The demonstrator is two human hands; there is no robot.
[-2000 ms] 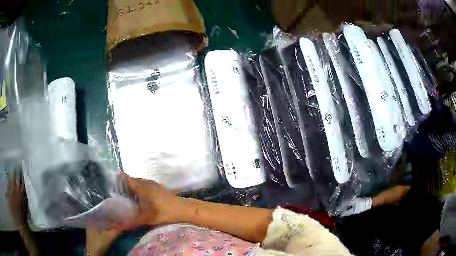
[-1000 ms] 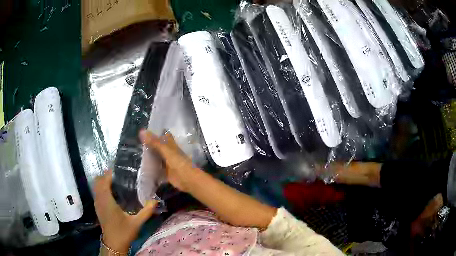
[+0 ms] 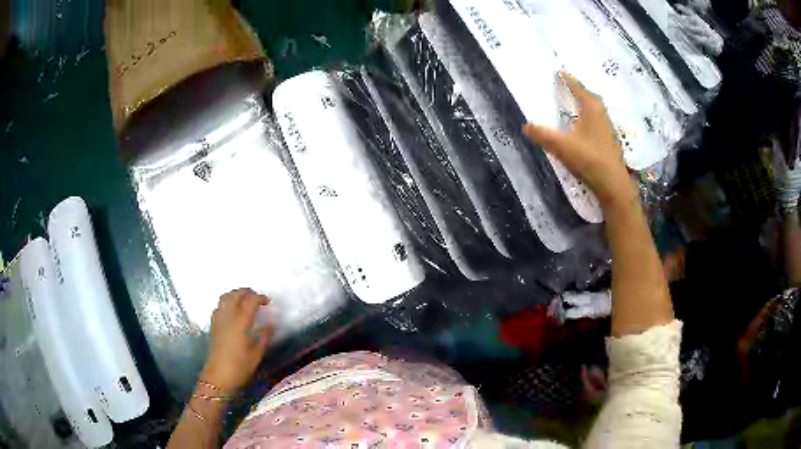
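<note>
My left hand (image 3: 237, 340) is loosely curled over the near edge of the stack of clear poly bags (image 3: 237, 224), with no unit in it. My right hand (image 3: 587, 145) is spread, thumb apart, over the row at right. It is over or touching a white bagged unit (image 3: 509, 74); exact contact cannot be told. Another bagged unit (image 3: 347, 188), white side up, lies right beside the bag stack. Bagged units with black sides showing (image 3: 430, 167) stand between it and my right hand, under glinting film.
An open brown carton (image 3: 180, 53) is at the far end of the bag stack. Two white units (image 3: 92, 307) lie side by side at left on the dark-green table. A white-gloved hand (image 3: 584, 304) is near the row's near edge, and another (image 3: 696, 31) is at upper right.
The unit held in both my hands over the bag stack is now in the row at right. My right hand has moved far right and opened; my left hand is empty by the stack.
</note>
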